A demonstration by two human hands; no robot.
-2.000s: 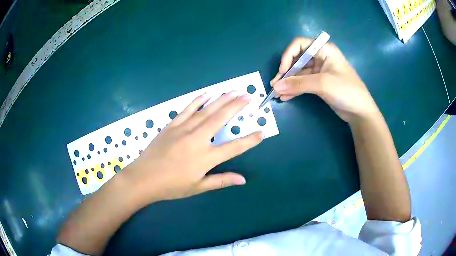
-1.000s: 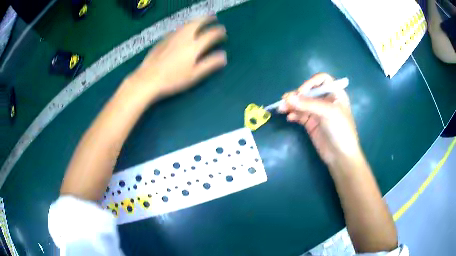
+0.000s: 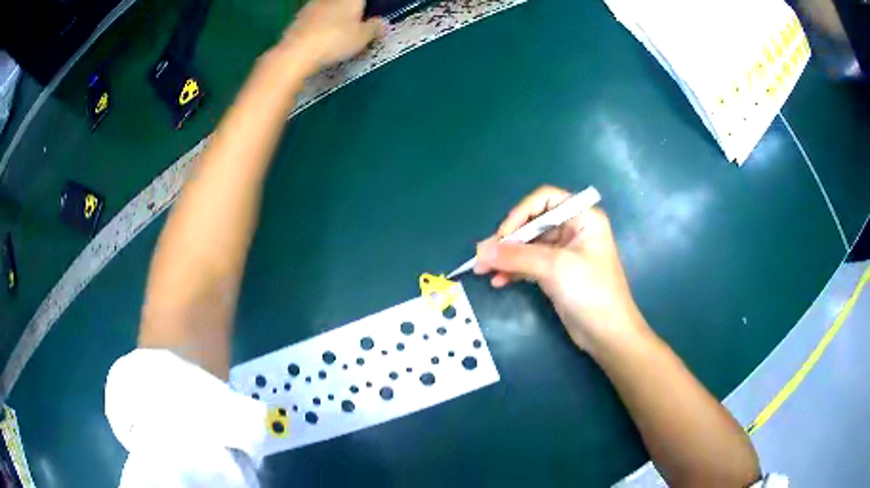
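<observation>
My right hand (image 3: 563,267) holds slim silver tweezers (image 3: 548,225) like a pen. A yellow camera sticker (image 3: 439,290) is at their tip, just over the upper right corner of the white sticker sheet (image 3: 484,360). The sheet has rows of round holes; one yellow piece (image 3: 278,422) shows near its left end, where my left sleeve covers part of it. My left hand (image 3: 329,36) is stretched to the top edge of the picture, blurred and partly cut off. Its fingers are at the end of a black phone (image 3: 408,10), also cut off; the grip is unclear.
A speckled strip (image 3: 124,224) curves along the left and top. Beyond it lie several black phones with yellow patches, such as one at the left (image 3: 82,206). A stack of sticker sheets (image 3: 725,71) is at the upper right. Part of a person's arm (image 3: 828,33) shows beside it.
My left hand has left the sheet and reached up past the strip's edge. The tweezers lifted a yellow sticker, which has since moved down and left. A black phone now shows at my left hand.
</observation>
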